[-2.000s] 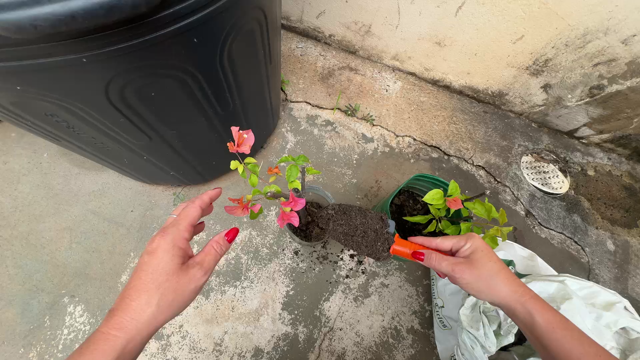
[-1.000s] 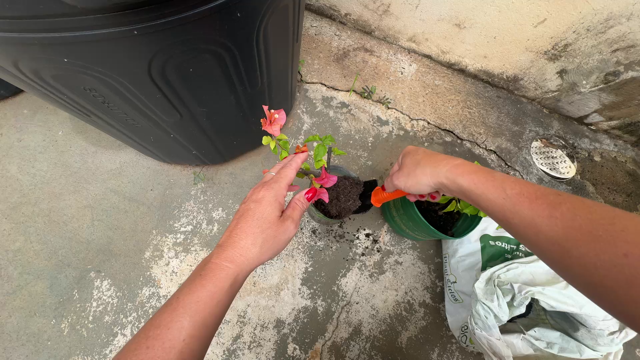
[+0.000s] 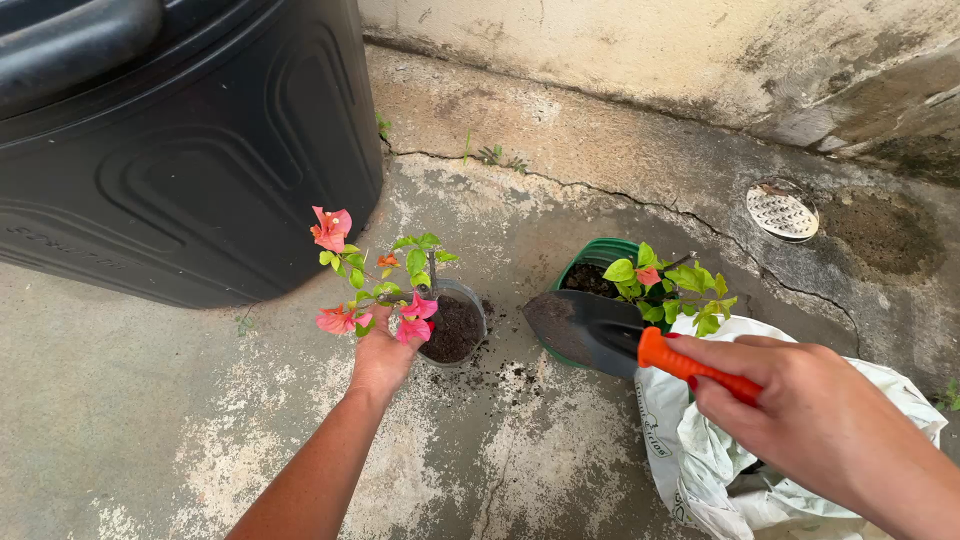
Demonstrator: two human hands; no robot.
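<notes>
My left hand (image 3: 386,356) is at the near left side of a clear plastic pot (image 3: 484,330) of dark soil, its fingers partly hidden by the pink bracts of a bougainvillea cutting (image 3: 415,319). Whether it grips the pot or the stem cannot be told. My right hand (image 3: 780,390) grips the orange handle of a garden trowel (image 3: 577,326). The trowel's black blade, thinly coated with soil, is above the near rim of a green plastic pot (image 3: 611,247). That pot holds soil and a second bougainvillea cutting (image 3: 694,281), leaning right.
A white plastic sack (image 3: 660,435) lies crumpled at the lower right, under my right forearm. A large black plastic bin (image 3: 187,172) stands at the upper left. Spilled soil (image 3: 525,375) dots the concrete between the pots. A round drain cover (image 3: 782,210) lies near the wall (image 3: 637,52).
The trowel, heaped with soil two seconds ago, was tipped at the clear pot and is now back to the right with little soil on it. My left hand has moved in to that pot.
</notes>
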